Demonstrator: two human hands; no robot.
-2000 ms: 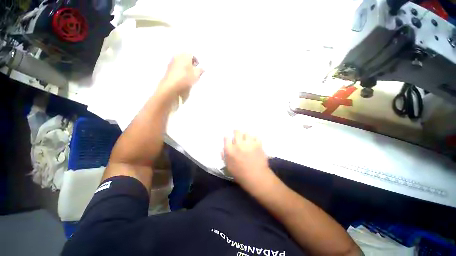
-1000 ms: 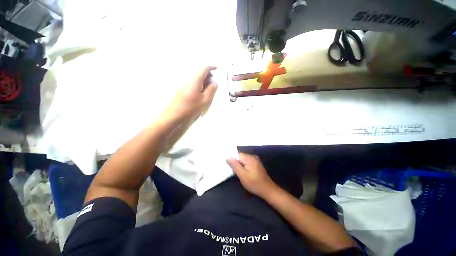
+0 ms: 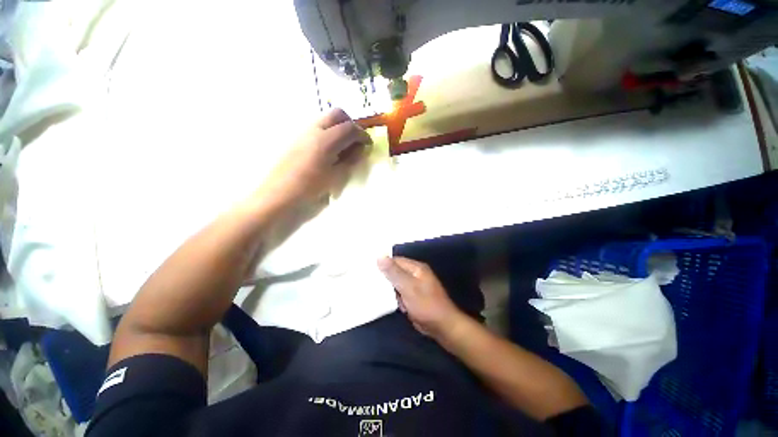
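Observation:
A white fabric piece (image 3: 171, 162) spreads over the left of the table and hangs over its front edge; much of it is overexposed. My left hand (image 3: 334, 149) is on the fabric just in front of the needle area, fingers bent, gripping it near a pale yellowish edge. My right hand (image 3: 418, 294) pinches the fabric's right edge below the table front. The sewing machine head (image 3: 478, 17) stands above, with its needle parts (image 3: 362, 77) just beyond my left fingers. Orange-red tape (image 3: 405, 111) forms a cross on the bed.
Black-handled scissors (image 3: 522, 55) lie on the machine bed behind the tape. A printed ruler scale (image 3: 618, 183) runs along the table's front right. A blue basket (image 3: 725, 307) below right holds white folded pieces (image 3: 610, 324). Another blue basket (image 3: 70, 367) and crumpled off-white fabric (image 3: 32, 384) are at lower left.
The view has turned right, toward the machine. My left hand has moved with the fabric to the needle area. My right hand has gone from lying on the fabric to pinching its edge.

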